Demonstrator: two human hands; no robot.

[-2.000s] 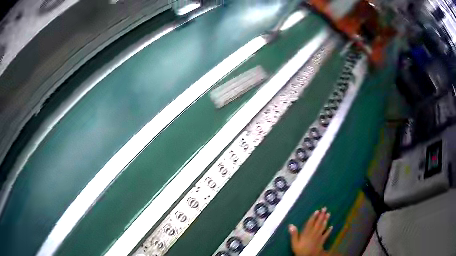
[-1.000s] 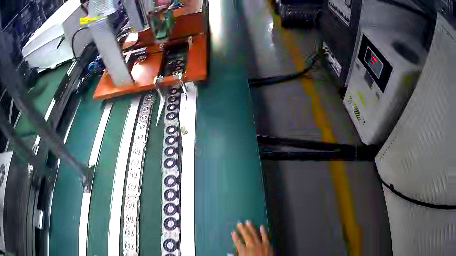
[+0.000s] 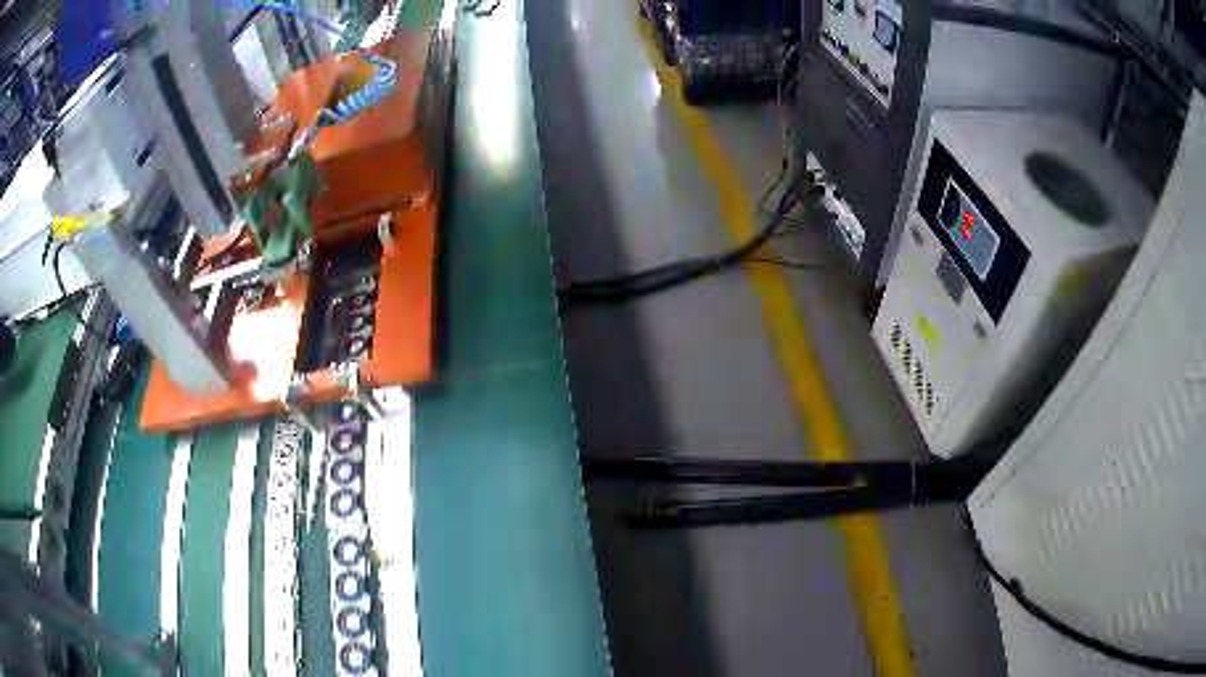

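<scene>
Neither of my hands is in the picture. A row of dark rings with light centres [image 3: 348, 556] lies in pale holders on the green belt conveyor [image 3: 496, 556], at the lower left. The row runs up under the orange-based machine [image 3: 288, 405] and shows again in its dark slot. A pale strip with small round marks [image 3: 283, 529] lies to the left of the ring row. White rails run along both rows. A green part [image 3: 281, 218] of the machine stands over the orange base beside the slot.
A white cabinet with a lit red display [image 3: 972, 225] stands at the right, beside a large pale ribbed surface [image 3: 1104, 463]. Black cables [image 3: 794, 489] cross the grey floor and its yellow line [image 3: 780, 324]. A dark object [image 3: 727, 46] stands on the floor at the top.
The view has turned towards the machine and the floor at the right. The single hand seen at the lower edge earlier has gone out of the picture.
</scene>
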